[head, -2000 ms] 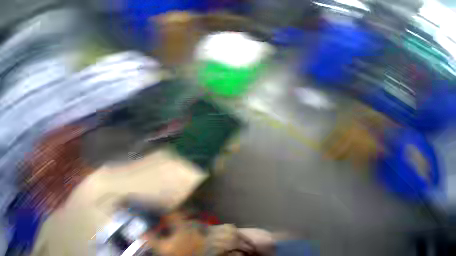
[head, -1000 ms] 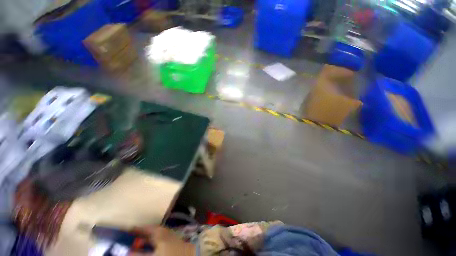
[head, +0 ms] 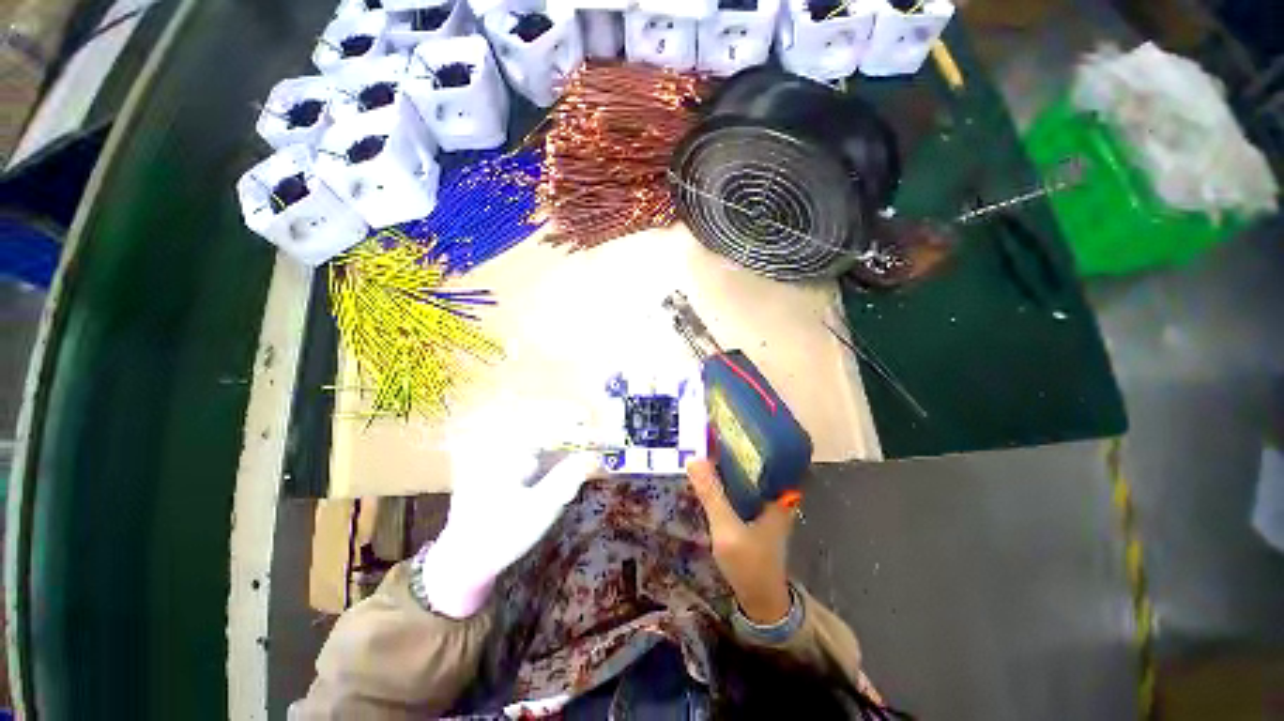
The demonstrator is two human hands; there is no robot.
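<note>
A white housing (head: 655, 459) with a dark centre lies at the near edge of the tan board, in front of my lap. My left hand (head: 510, 510), in a white glove, is at its left side, overexposed; thin strands show by the fingertips. I cannot tell whether it grips the housing or a wire. My bare right hand (head: 746, 547) is around the rear of a dark blue soldering gun (head: 756, 434), with its fingers near the housing's right corner. The gun's metal nose points up and away from the housing.
Yellow wires (head: 397, 327), blue wires (head: 486, 211) and brown wires (head: 614, 152) lie beyond the housing. White housings (head: 454, 96) line the far edge. A black fan (head: 765, 202), a coil holder (head: 922, 254) and a thin dark tool (head: 876, 366) are at right. A conveyor (head: 106, 423) runs at left.
The view has swung from the floor and boxes on the right back to the bench. The white housing and my gloved left hand are now clearly in view; the picture is sharper.
</note>
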